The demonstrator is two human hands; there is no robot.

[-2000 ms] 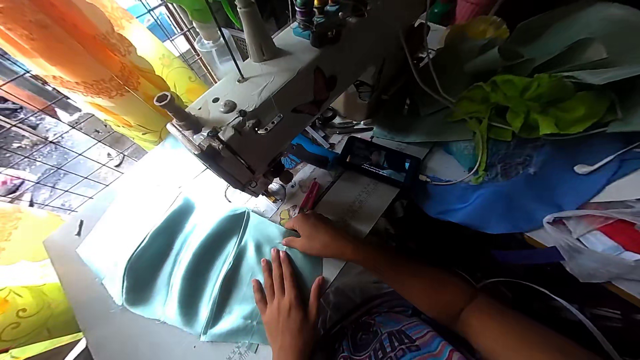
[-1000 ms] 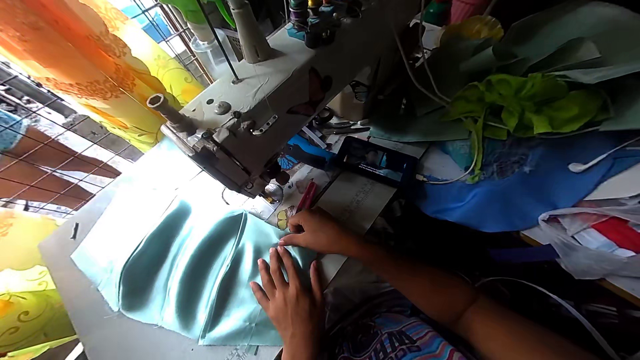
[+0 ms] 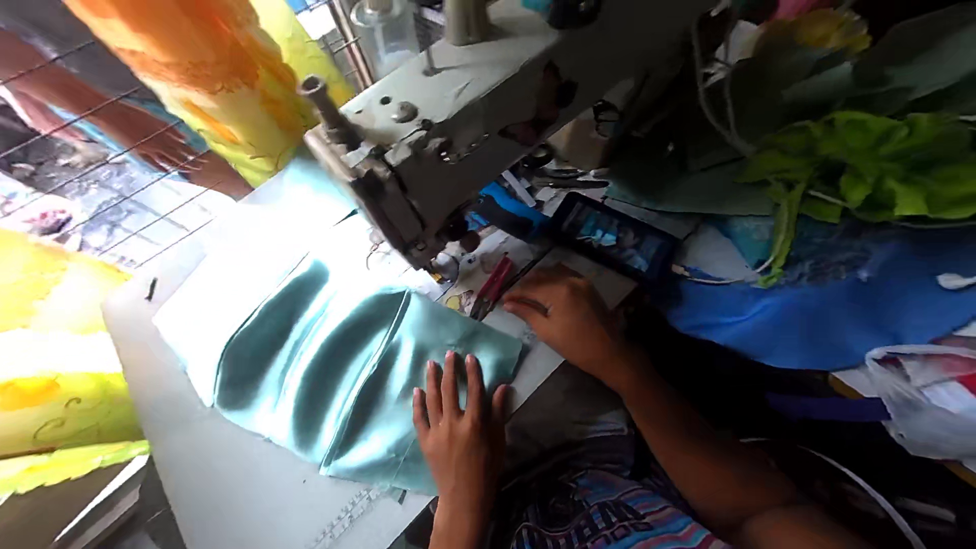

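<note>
Pale teal satin fabric [image 3: 358, 366] with sewn seams lies across the white sewing table [image 3: 229, 465], its far part bright with glare. My left hand [image 3: 461, 427] rests flat on its near right part, fingers spread. Just off the cloth's right edge, my right hand [image 3: 568, 316] is bent, thumb and fingertips together beside a small red-handled tool [image 3: 496, 280]; whether it holds anything cannot be told. The sewing machine [image 3: 450, 130] stands over the fabric's far edge, its needle area [image 3: 435, 271] ahead of my hands.
A phone [image 3: 610, 236] with a lit screen and a cable lies beyond my right hand, near a blue object [image 3: 511, 210]. Green cloth [image 3: 862, 168], blue cloth [image 3: 823, 305] and a plastic bag [image 3: 926, 404] are at right. Left, behind a wire grille [image 3: 114, 183] and curtains [image 3: 206, 69], another person's arm shows.
My right hand has come off the fabric's edge to the right, beside the red-handled tool. My left hand stays flat on the cloth. Another person's arm has appeared behind the grille.
</note>
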